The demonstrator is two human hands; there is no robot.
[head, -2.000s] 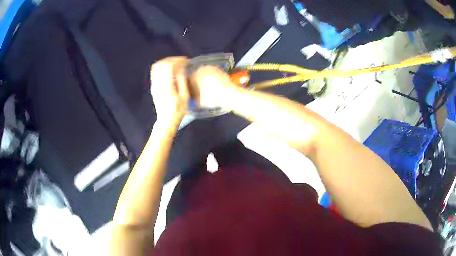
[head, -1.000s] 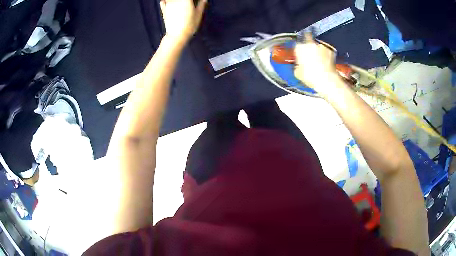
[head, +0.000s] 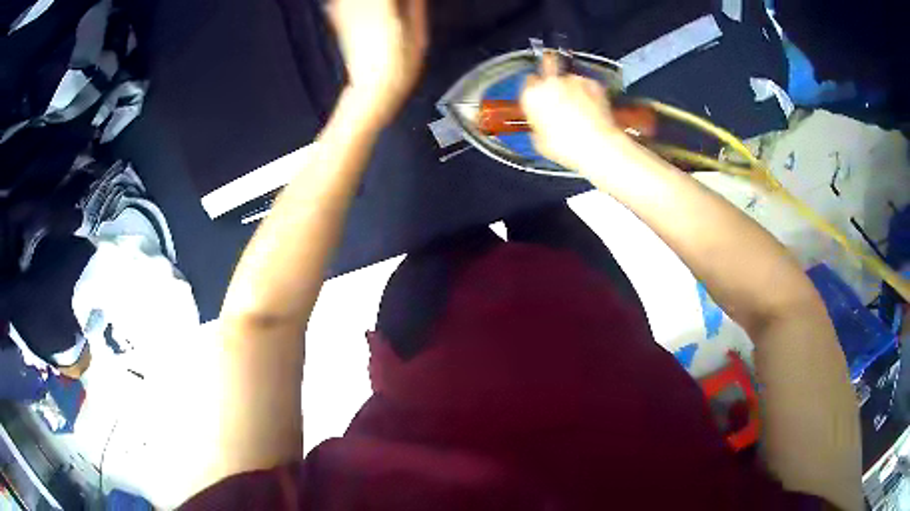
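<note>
My right hand (head: 569, 112) is closed on the orange handle of the steam iron (head: 499, 90). The iron's tip points left, and it covers the middle of a pale interfacing strip (head: 671, 50); the strip's ends show at both sides. My left hand (head: 384, 45) is blurred near the top edge, over the dark cloth (head: 239, 90). Its fingers are partly cut off, and I cannot tell whether it holds anything. Another white strip (head: 249, 187) lies on the dark cloth, partly behind my left forearm.
Yellow hose and cord (head: 733, 145) run right from the iron. A heap of grey and white pieces (head: 125, 215) is at left. White scraps (head: 773, 93) lie at upper right. A blue crate (head: 853, 324) and a red item (head: 733, 399) are at lower right.
Since two seconds ago, my hands have moved apart. In the last second the iron has moved left along the strip, now covering more of its left part. My left hand has shifted slightly right.
</note>
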